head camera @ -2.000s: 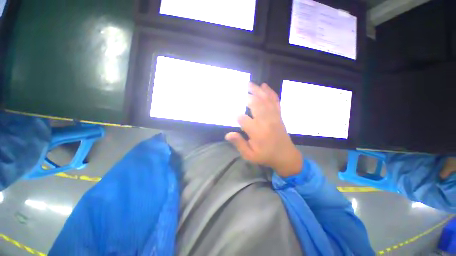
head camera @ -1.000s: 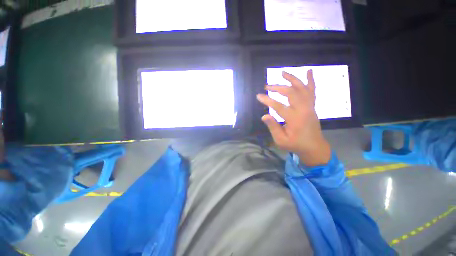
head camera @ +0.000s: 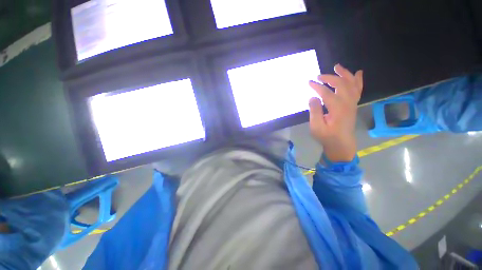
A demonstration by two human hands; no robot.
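Four tablets with bright white screens lie in two rows in a black foam tray [head camera: 203,97]. The near right tablet [head camera: 275,88] has my right hand [head camera: 338,108] at its right edge. That hand is bare, with fingers apart and nothing held; whether a fingertip touches the screen cannot be told. The near left tablet [head camera: 148,120] is overexposed. The far left tablet [head camera: 121,26] and the far right tablet [head camera: 256,10] are cut off by the top edge. My left hand is not in view; only the left blue sleeve shows.
Black trays [head camera: 401,42] stand at the right. The green bench [head camera: 31,116] shows at the left. Blue stools [head camera: 394,116] stand on both sides, with a neighbour's blue sleeve [head camera: 454,105] at the right and another [head camera: 34,227] at the left. Yellow lines mark the grey floor.
The view has turned and shifted, so the tray appears tilted and further left. My right hand has moved from over the near right screen to its right edge, fingers still spread.
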